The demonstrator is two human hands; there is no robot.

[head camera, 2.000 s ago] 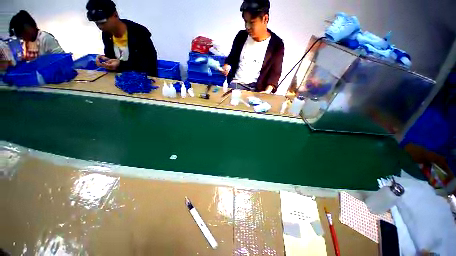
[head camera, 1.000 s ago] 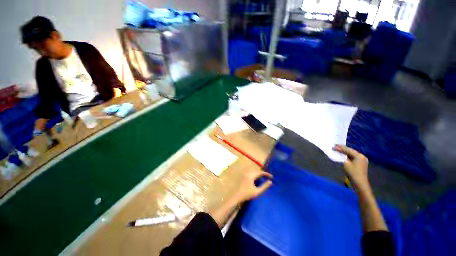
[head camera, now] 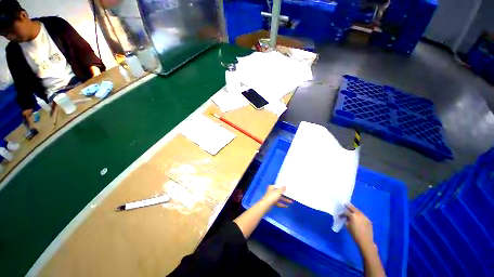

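Observation:
A thin white sheet (head camera: 320, 169) is held up between my two hands above a shallow blue tray (head camera: 387, 216). My left hand (head camera: 278, 196) holds the sheet's near left corner. My right hand (head camera: 355, 221) holds its near right corner, where the sheet bunches and hangs down a little. The far part of the sheet reaches over the tray's far side. The part of the tray's floor that shows is bare blue; the sheet hides the rest.
On the brown bench (head camera: 124, 238) lie a white knife (head camera: 145, 203), a pale card (head camera: 208, 133), a red stick (head camera: 238, 129) and a phone (head camera: 254, 98). White sheets (head camera: 271, 73) heap at its end. A blue pallet (head camera: 387, 113) and stacked trays (head camera: 455, 216) are right. A person (head camera: 51, 54) sits across the green belt (head camera: 108, 140).
The view has turned further right and down. The white sheet has moved from the bench-end heap to above the tray. My left hand, empty before, has taken hold of it too.

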